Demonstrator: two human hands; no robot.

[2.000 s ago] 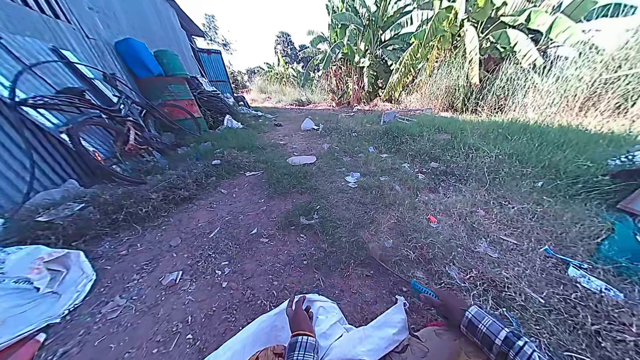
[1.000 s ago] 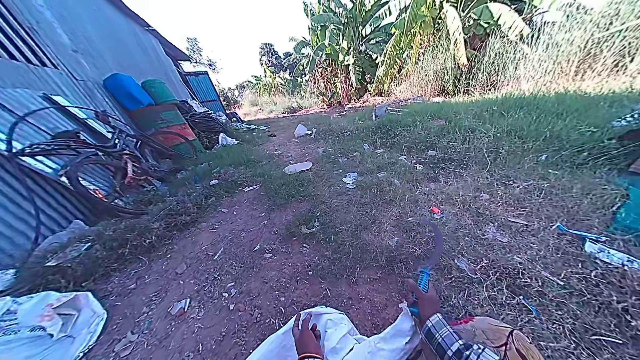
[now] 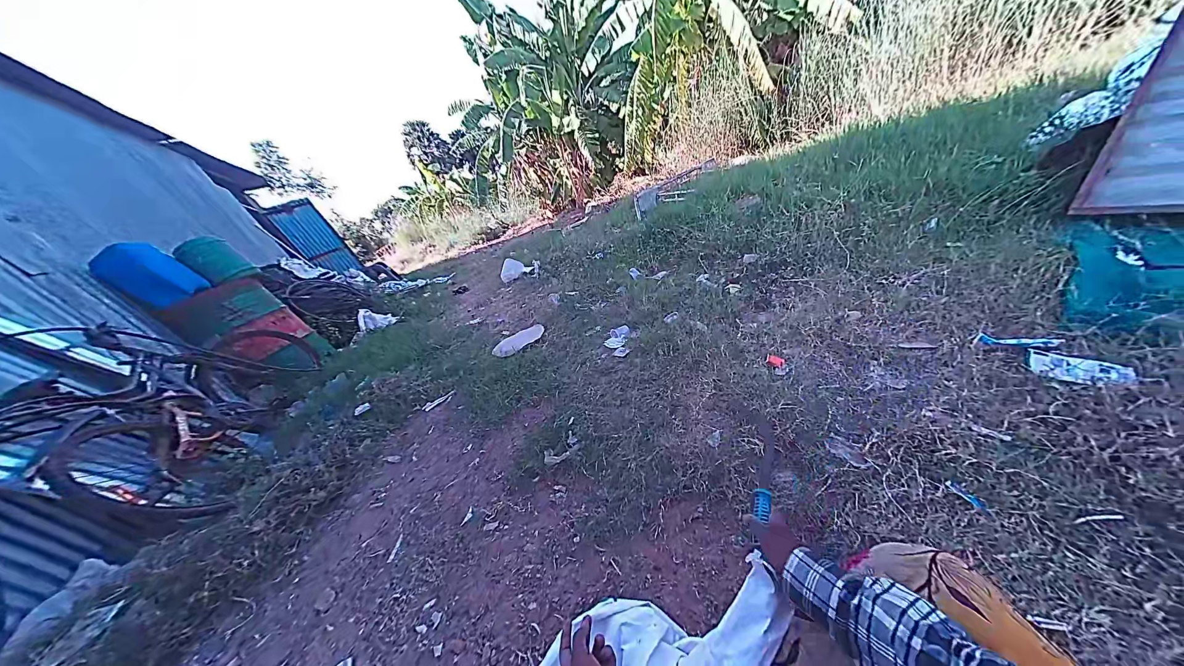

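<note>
My right hand (image 3: 775, 539) is closed around the blue handle of a sickle (image 3: 762, 504), at the lower right of centre. Its dark blade points up and away, over dry grass, and blends into it. A white sack (image 3: 638, 629) lies along the bottom edge, with one end reaching up near my right wrist. My left hand (image 3: 585, 646) is at the bottom edge against the sack, fingers slightly apart and partly cut off by the frame; whether it grips the cloth is not plain. Patterned orange-brown cloth (image 3: 980, 592) shows beside my checked right sleeve.
At the left, a bicycle (image 3: 139, 453) leans by a corrugated metal wall, near a blue drum (image 3: 148, 275) and a green and red drum (image 3: 245, 319). Litter dots the grass and dirt, among it a white wrapper (image 3: 1080, 367). Banana plants (image 3: 564, 102) stand behind.
My right hand has swung the sickle from lying sideways to pointing forward, away from me. The view has tilted and turned somewhat to the right.
</note>
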